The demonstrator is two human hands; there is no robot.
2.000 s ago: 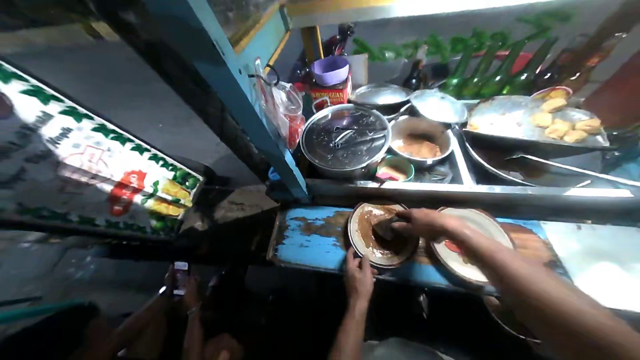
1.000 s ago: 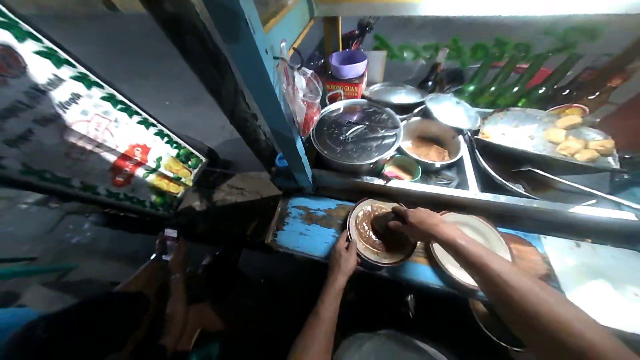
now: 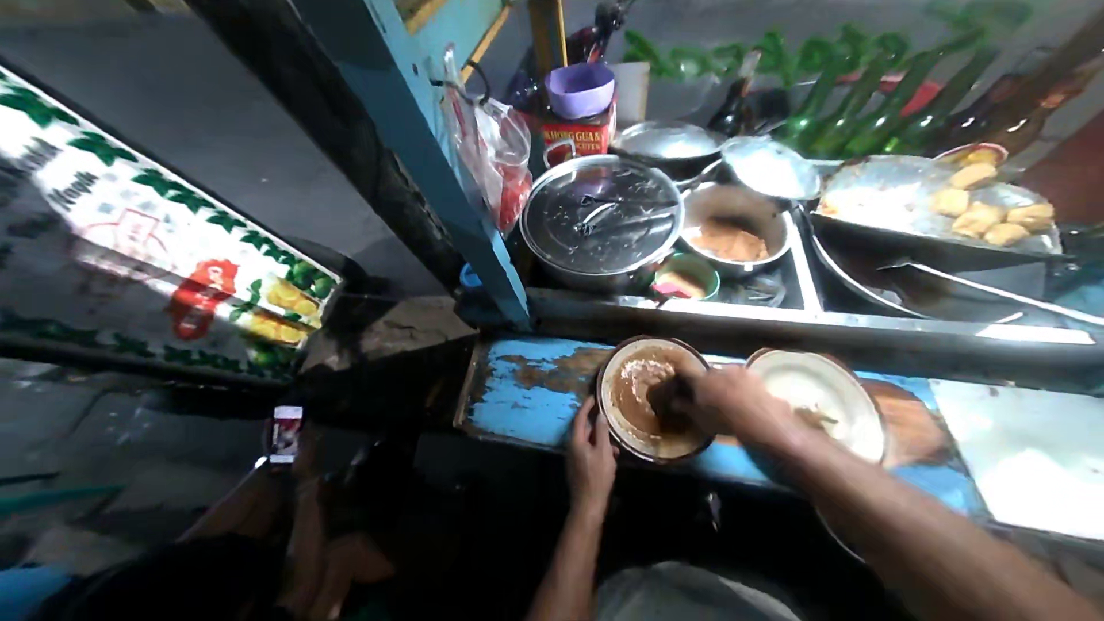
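Observation:
A round plate (image 3: 628,405) with brown sauce smeared over its surface sits on a worn blue wooden ledge. My left hand (image 3: 592,450) grips this plate at its lower left rim, fingers along the edge. Over the plate's right part is my right hand (image 3: 720,398), its fingers closed on a dark, blunt object (image 3: 670,398) pressed into the sauce; a pestle is likely, but blur hides its exact shape. Just right of it, partly under my right forearm, a pale plate (image 3: 802,379) bears a few small bits of food.
Behind the ledge (image 3: 526,414) stand a lidded pot (image 3: 601,220), a saucepan (image 3: 768,207) with orange-brown food, a green bowl (image 3: 714,278) and a wok (image 3: 862,285). Fried pieces lie on a metal tray (image 3: 897,185). A blue post (image 3: 431,147) rises at left. Another person holds a phone (image 3: 286,434).
My right hand keeps to the right part of the sauce plate, shifting slightly, and my left hand stays at its rim. The sauce is spread differently across the plate.

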